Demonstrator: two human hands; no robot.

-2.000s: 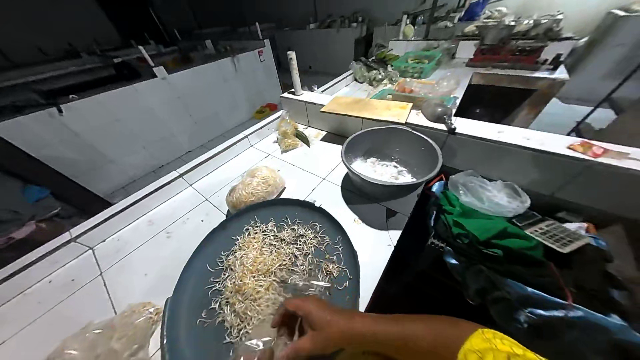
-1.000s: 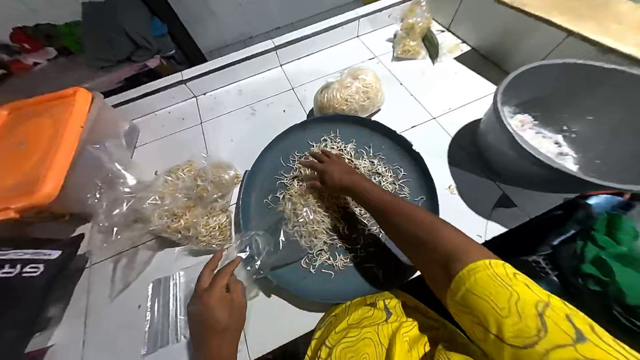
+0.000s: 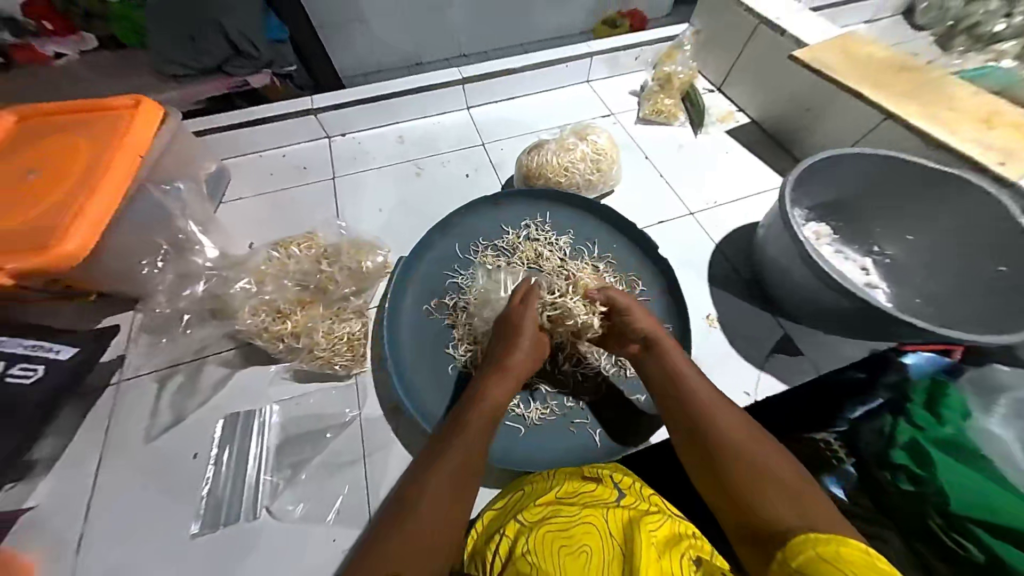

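Loose bean sprouts (image 3: 540, 244) lie heaped on a round blue-grey plastic tray (image 3: 416, 344). Over the heap, my left hand (image 3: 516, 332) grips a clear plastic bag (image 3: 492, 300) on its left side. My right hand (image 3: 628, 320) holds a clump of sprouts against the bag's mouth, its fingers curled around them. A filled bag of bean sprouts (image 3: 570, 160) rests just beyond the tray, and more bagged sprouts (image 3: 316, 300) lie to its left. Flat empty clear bags (image 3: 276, 460) are on the white tiles at the lower left.
At the right stands a deep grey basin (image 3: 912, 240) with white bits inside. An orange-lidded container (image 3: 72, 176) is at the left, beside a black bag (image 3: 48, 392). A small sprout bag (image 3: 672, 80) sits near the tiled ledge, where a wooden board (image 3: 920, 96) lies. Green plastic (image 3: 952, 472) is at lower right.
My left hand has moved from the tray's left edge to over the heap, with the clear bag. My right hand, spread on the sprouts a second ago, now holds a clump beside it.
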